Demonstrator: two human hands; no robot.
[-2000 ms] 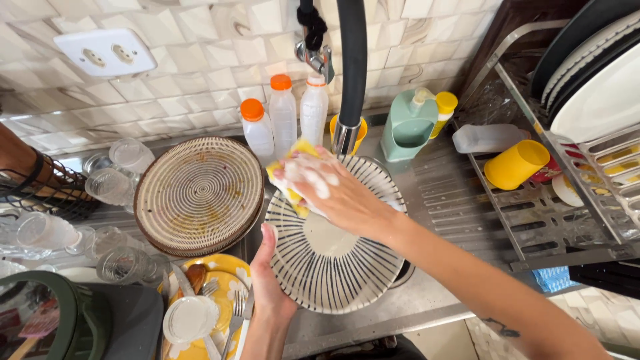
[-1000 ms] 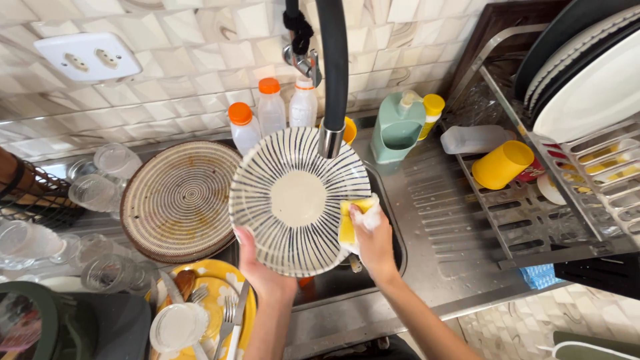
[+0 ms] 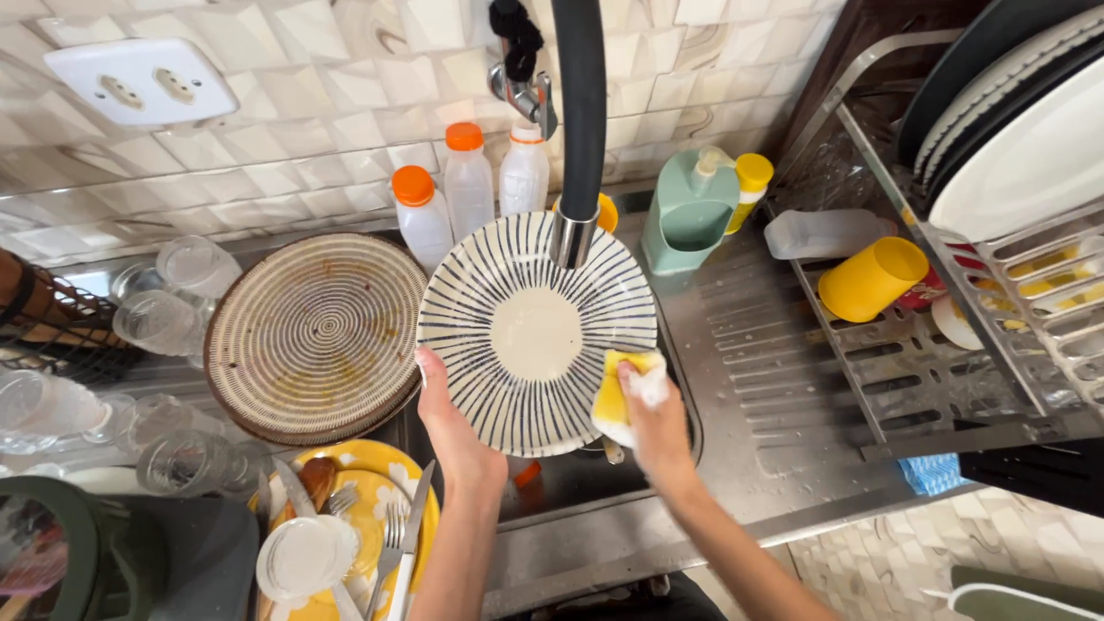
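Note:
A cream plate with dark radial stripes is held over the sink, under the black faucet's metal spout. My left hand grips its lower left rim, thumb on the top face. At the plate's lower right rim, my right hand holds a yellow and white sponge with white foam on it. The spiral-patterned plate, stained with food, lies on others to the left of the sink. Most of the sink basin is hidden beneath the striped plate.
Glasses crowd the left counter, near a yellow flowered plate bearing cutlery. Orange-capped bottles and a green soap dispenser stand behind the sink. A metal dish rack at right holds plates and a yellow cup.
Two seconds ago my right hand was at the striped plate's upper area with the sponge; it has moved to the lower right rim. My left hand still holds the plate.

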